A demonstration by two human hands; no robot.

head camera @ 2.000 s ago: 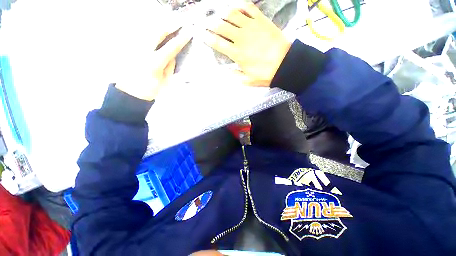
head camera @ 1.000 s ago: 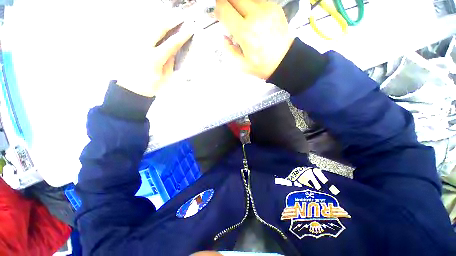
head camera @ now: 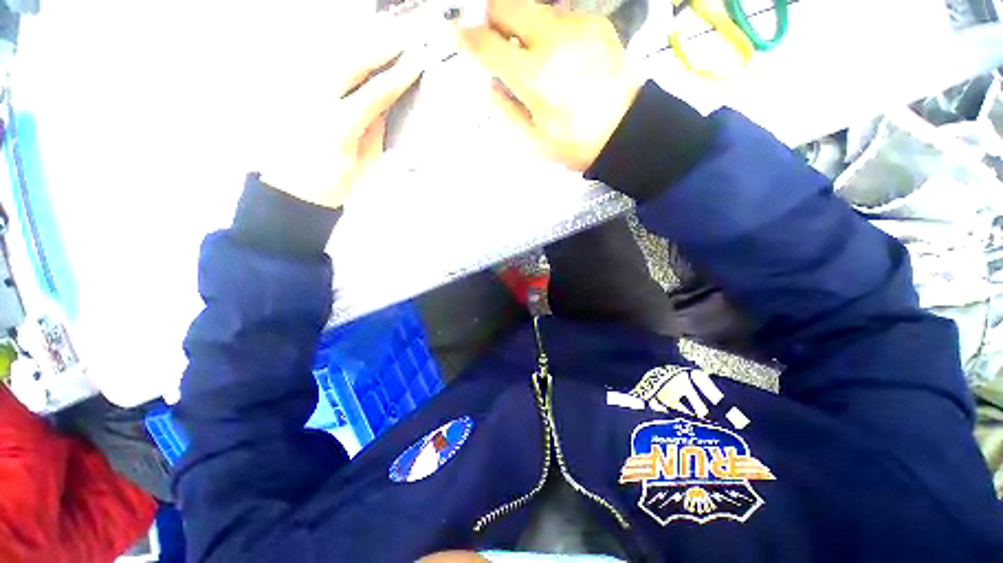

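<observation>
A pale piece of cloth [head camera: 423, 116] lies on the white machine table between my hands; overexposure hides its outline. My left hand [head camera: 346, 127] rests on the table left of it, fingers towards the top edge, partly washed out. My right hand [head camera: 555, 83] is at the top centre, fingers bent, fingertips at the cloth near small metal machine parts [head camera: 451, 13]. Whether either hand grips the cloth is hidden by glare.
Scissors with yellow and green handle loops [head camera: 759, 24] lie at the upper right. Crumpled grey-white cloth [head camera: 924, 209] is at the right. A blue crate [head camera: 385, 368] is below the table edge [head camera: 484, 262]. A red garment [head camera: 55, 484] shows at lower left.
Since two seconds ago, my right hand has drawn its spread fingers in and shifted slightly towards the top edge. My left hand has barely moved.
</observation>
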